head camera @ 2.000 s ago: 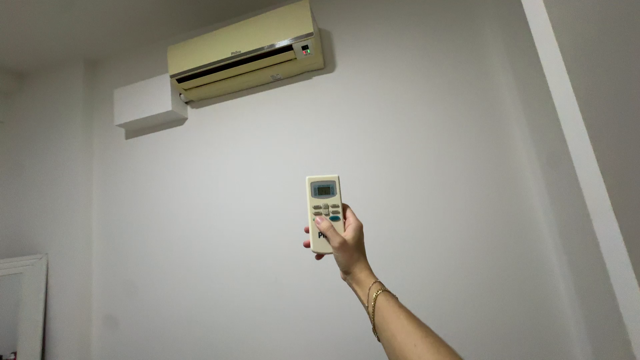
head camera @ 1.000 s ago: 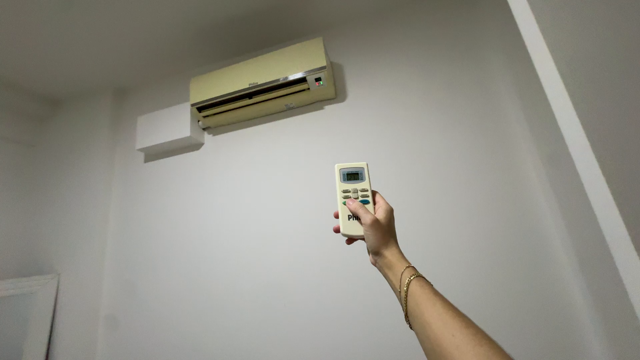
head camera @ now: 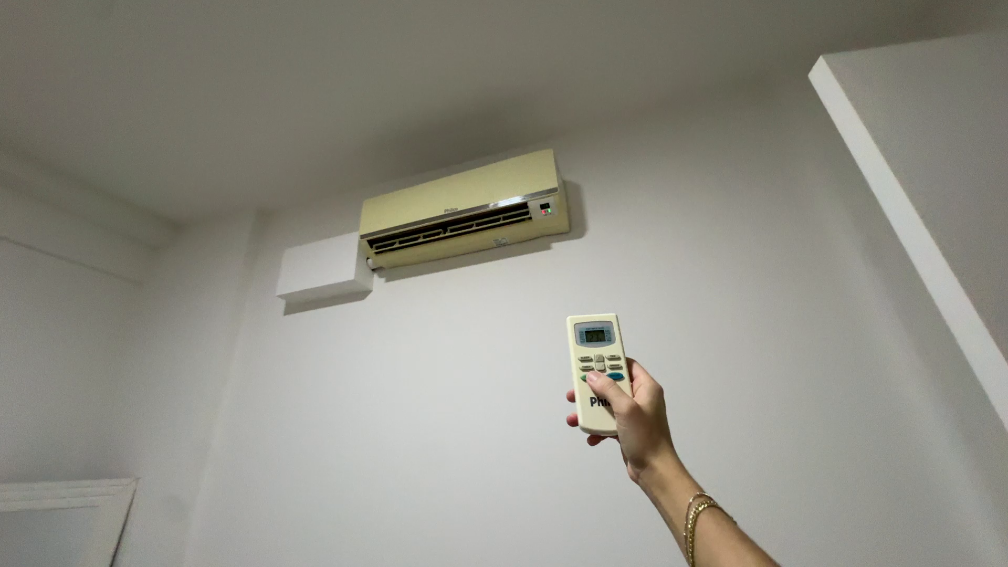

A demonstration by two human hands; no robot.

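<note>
My right hand (head camera: 639, 409) holds a cream Philco remote control (head camera: 596, 386) upright at arm's length. The thumb rests on the lower left of its buttons, beside a blue-green oval button, and the fingers wrap behind it. A small display shows at the top of the remote. Gold bracelets (head camera: 694, 524) circle the wrist. Above and to the left, a yellowed split air conditioner (head camera: 465, 205) is mounted high on the wall; its louvre slot is open and small red and green lights glow at its right end. My left hand is out of view.
A white box (head camera: 319, 268) juts from the wall at the air conditioner's left end. A white-framed panel (head camera: 71, 496), possibly a mirror, stands at the lower left. On the right is a pale panel or partition with a white edge (head camera: 906, 213). The ceiling (head camera: 315, 87) spans the top.
The louvre slot shows slats now where it looked more closed two seconds ago. My thumb has shifted lower on the remote's buttons. The view has tilted up.
</note>
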